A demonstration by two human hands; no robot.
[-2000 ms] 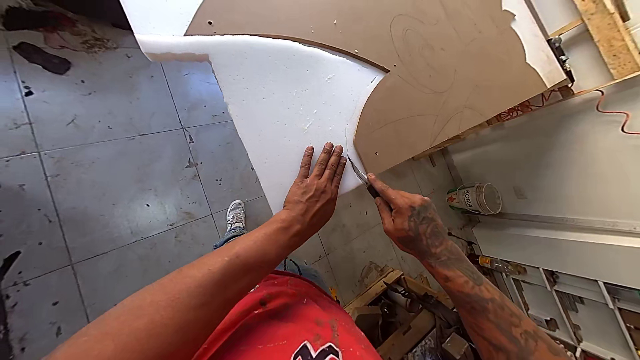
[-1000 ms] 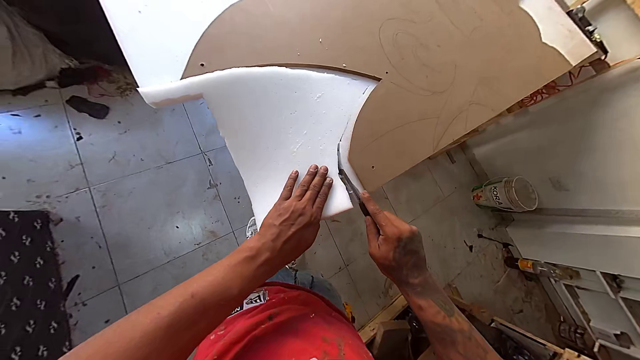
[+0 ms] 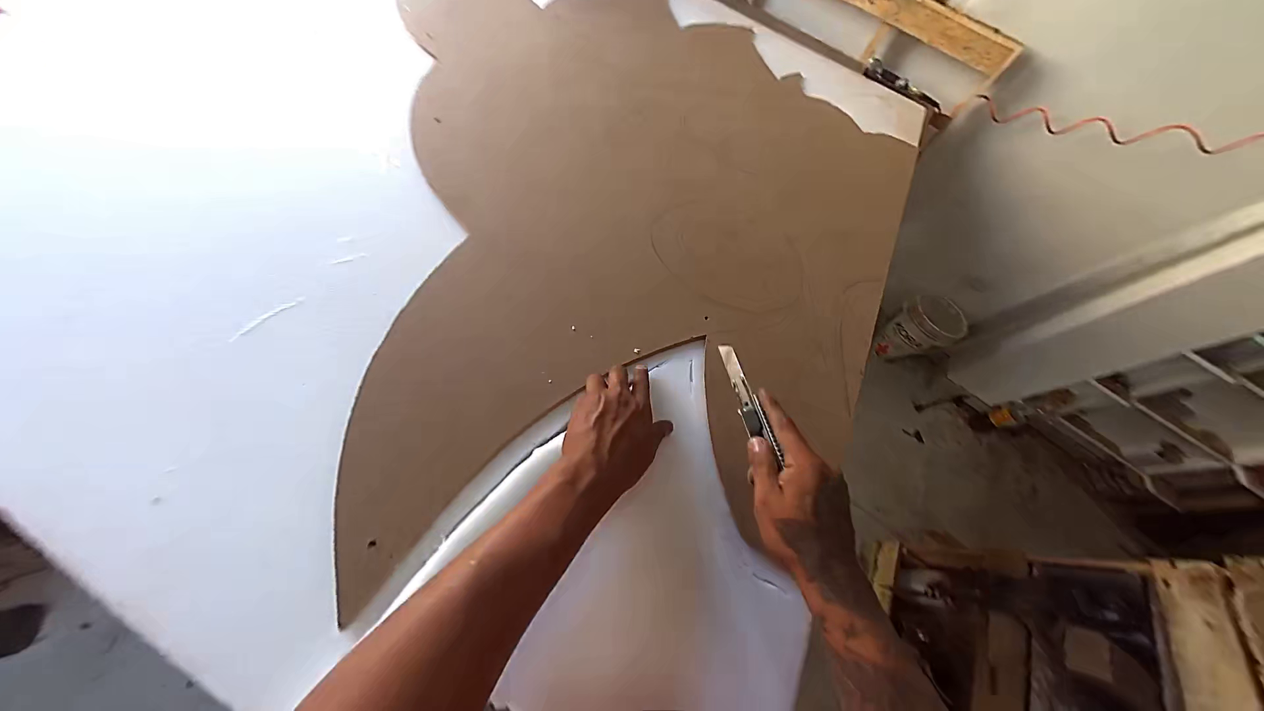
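A snap-off utility knife is gripped in my right hand, its blade extended and pointing up over the brown board, just right of the pointed tip of the white foam. My left hand lies on the white foam sheet, fingertips at the curved edge of the brown board. A dark cut line runs through the foam beside that curve, partly hidden by my left forearm. The brown board has a scalloped outline and faint pencil curves. More white foam spreads out at the left.
Right of the board, a white bucket stands on the floor near a white wall. An orange coiled hose hangs at the upper right. Wooden frames and scraps fill the lower right, below a white rack. Tiled floor shows at the lower left.
The view has shifted closer over the board. Both hands have moved up to the foam's pointed tip; the blade, at the foam's right curved edge before, is now over the brown board.
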